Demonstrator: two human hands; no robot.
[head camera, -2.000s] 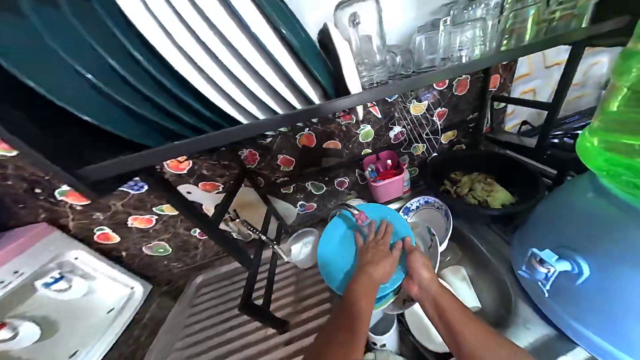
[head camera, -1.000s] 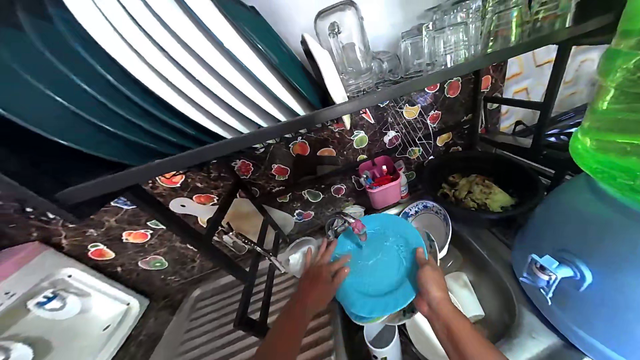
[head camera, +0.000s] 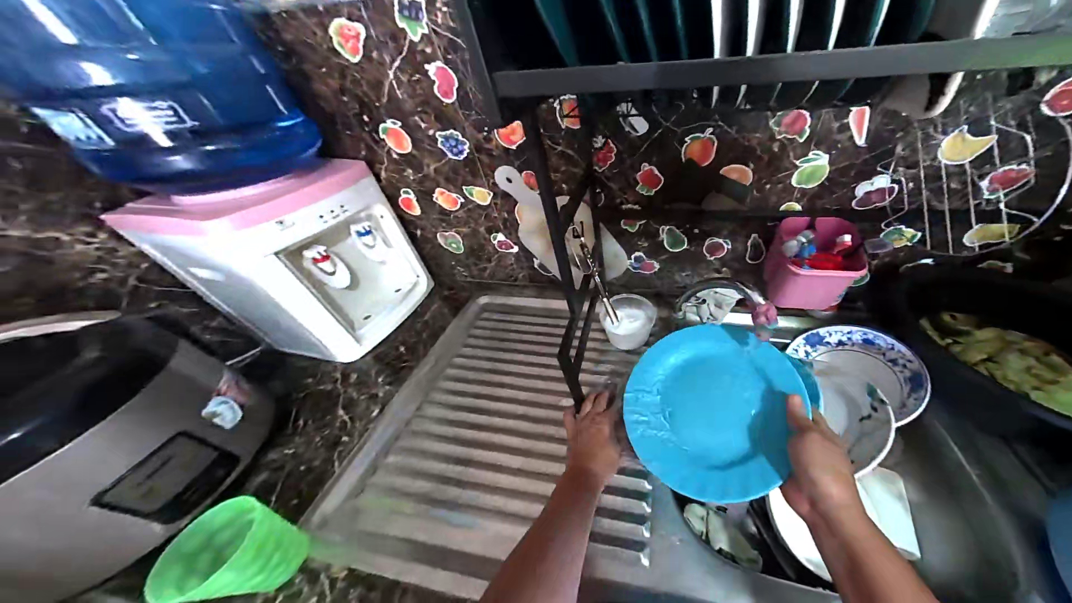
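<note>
My right hand (head camera: 816, 465) grips the right rim of a wet light-blue plate (head camera: 712, 410), tilted under the faucet (head camera: 724, 289). Part of another blue dish shows behind its right side. My left hand (head camera: 593, 440) is off the plate, on the ribbed steel drainboard (head camera: 469, 435) at the foot of the black rack leg (head camera: 574, 335); its fingers are partly spread and I see nothing in them. Right of the plate are a blue-patterned white plate (head camera: 909, 368) and a white bowl (head camera: 875, 431) in the sink. A small clear tub (head camera: 630, 322) with white contents stands behind the drainboard.
Overhead runs a black dish rack (head camera: 670, 79) with plates. A pink caddy (head camera: 808, 280) stands behind the sink, a black basin (head camera: 980, 352) with green food scraps at right. Leftward are a water dispenser (head camera: 251, 239), a green basket (head camera: 226, 548) and a dark-lidded appliance (head camera: 109, 435).
My left hand has left the blue plate and now rests on the drainboard, while my right hand still holds the plate. The view has swung left.
</note>
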